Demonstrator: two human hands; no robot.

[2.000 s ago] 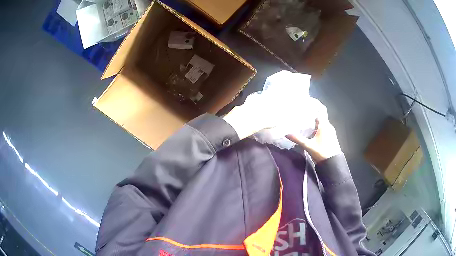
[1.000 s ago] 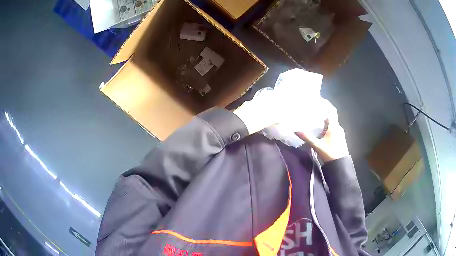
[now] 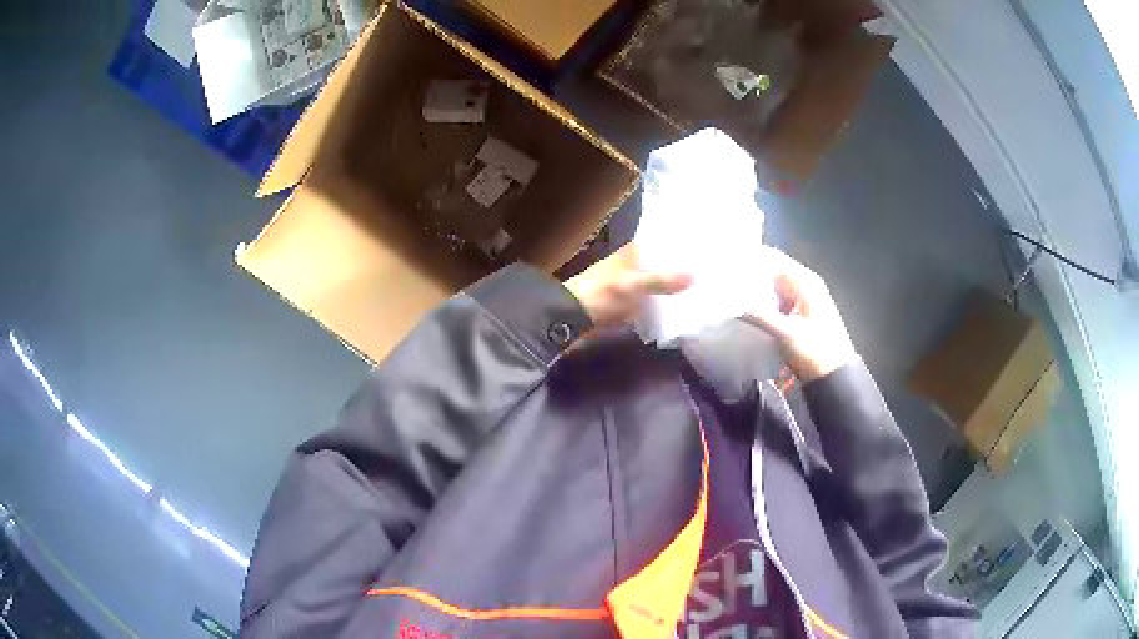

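Note:
A whitish, crumpled plastic bag (image 3: 703, 206) is held up in front of my chest. It is so overexposed that its contents cannot be told. My left hand (image 3: 618, 290) grips its lower left side, with the fingers partly lost in the glare. My right hand (image 3: 806, 322) holds its lower right side, with bent fingers against the plastic. A duller, greyish part of the bag hangs between and below the hands.
An open cardboard carton (image 3: 337, 268) with scraps of paper and plastic stands ahead left. Another open carton (image 3: 806, 125) holds clear plastic. A blue pallet (image 3: 175, 94) bears a white box (image 3: 237, 69). A smaller carton (image 3: 987, 375) stands right, beside white machine framing (image 3: 999, 162).
The bag now stands taller and narrower, reaching higher between my hands. My left hand shows more clearly at its lower left. The view has shifted slightly, so the cartons sit further left.

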